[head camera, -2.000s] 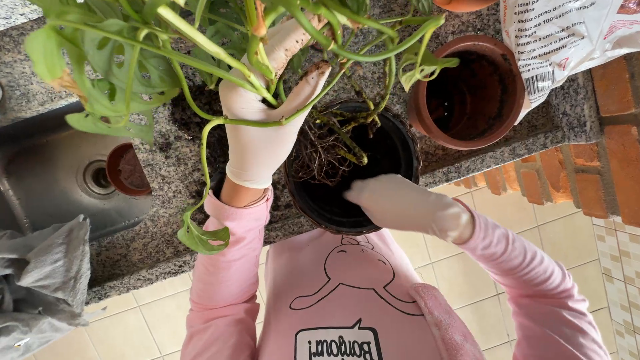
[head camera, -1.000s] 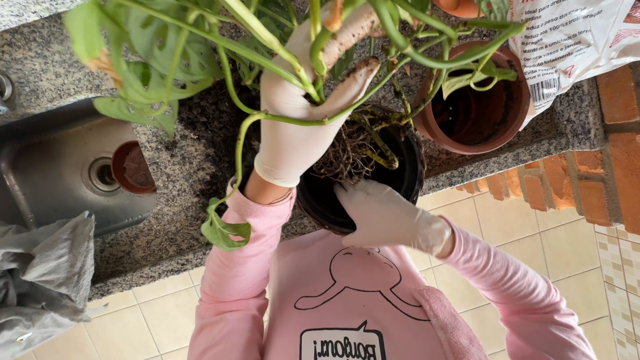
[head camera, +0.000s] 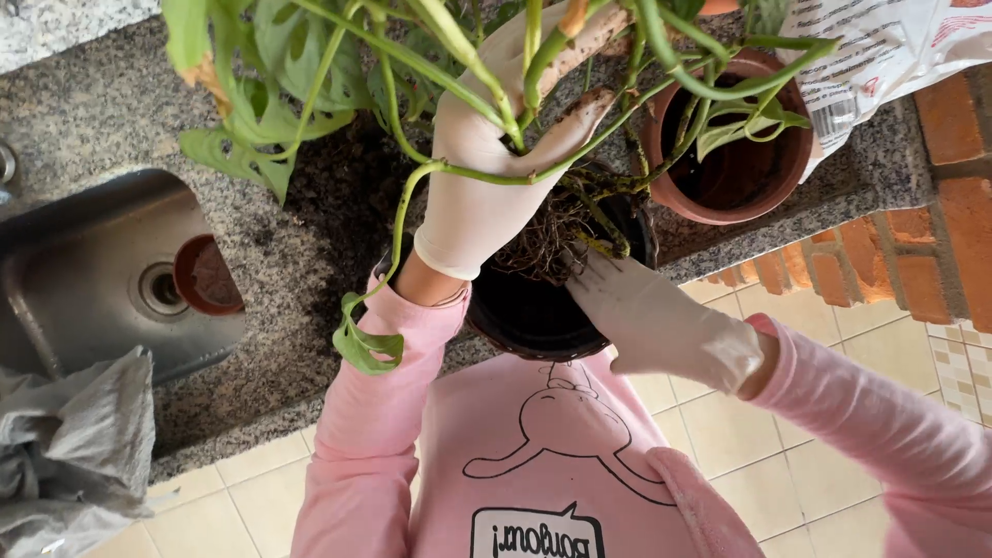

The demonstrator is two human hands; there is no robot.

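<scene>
My left hand [head camera: 496, 155], in a white glove smeared with soil at thumb and fingers, grips the stems of a leafy plant [head camera: 310, 85] with holed leaves. The plant's bare roots [head camera: 546, 236] hang over a dark plastic pot [head camera: 535, 325]. My right hand [head camera: 651, 318], also gloved, has its dirty fingertips at the lower edge of the roots, over the pot's rim; it grips nothing that I can see. A thin vine with a small leaf [head camera: 368, 345] drapes across my left wrist. Leaves and stems hide part of my left fingers.
A terracotta-coloured pot [head camera: 783, 186] stands on the granite counter [head camera: 256, 325], beside a printed plastic bag [head camera: 876, 54]. Loose soil [head camera: 341, 186] lies left of the dark pot. A steel sink [head camera: 101, 294] holds a small brown pot or saucer [head camera: 208, 275]; grey cloth or plastic [head camera: 77, 442] hangs at its near edge.
My right hand was deeper inside the dark pot two seconds ago; it has come up to the roots, and its fingers are now spread against them. My left hand still holds the stems.
</scene>
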